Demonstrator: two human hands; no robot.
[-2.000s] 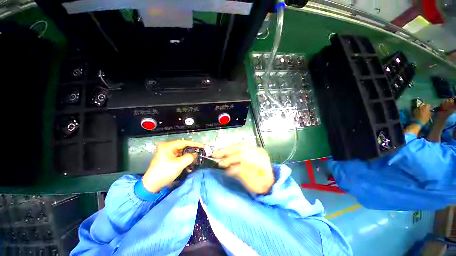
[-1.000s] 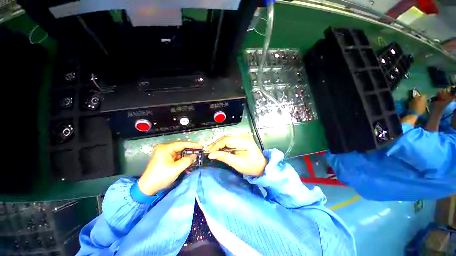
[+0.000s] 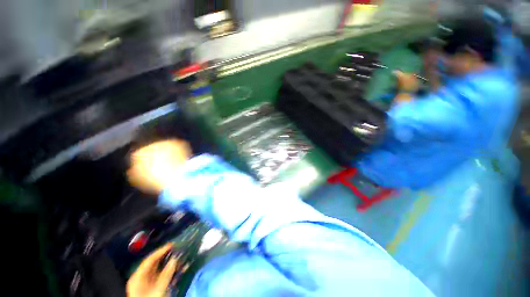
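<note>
The picture is strongly blurred. My left hand (image 3: 152, 275) is low at the bottom edge, partly cut off, with its fingers curled around a dark, glinting piece that looks like the black housing (image 3: 173, 260). My right hand (image 3: 158, 165) is raised and stretched forward, in front of the black press with its pale crossbar (image 3: 104, 145). Its fingers are smeared, and I cannot tell whether it holds anything. One red button (image 3: 138, 241) of the press panel shows just above my left hand.
A clear blister tray (image 3: 270, 148) lies right of the press. Stacked black trays (image 3: 325, 113) stand beyond it. A person in a blue smock (image 3: 447, 127) sits at the right, hands over the bench. A red frame (image 3: 360, 188) shows on the blue floor. Dark trays are at lower left.
The view has swung to the right and up. My hands, together at the housing before, are now apart. My right hand has moved forward and up towards the press.
</note>
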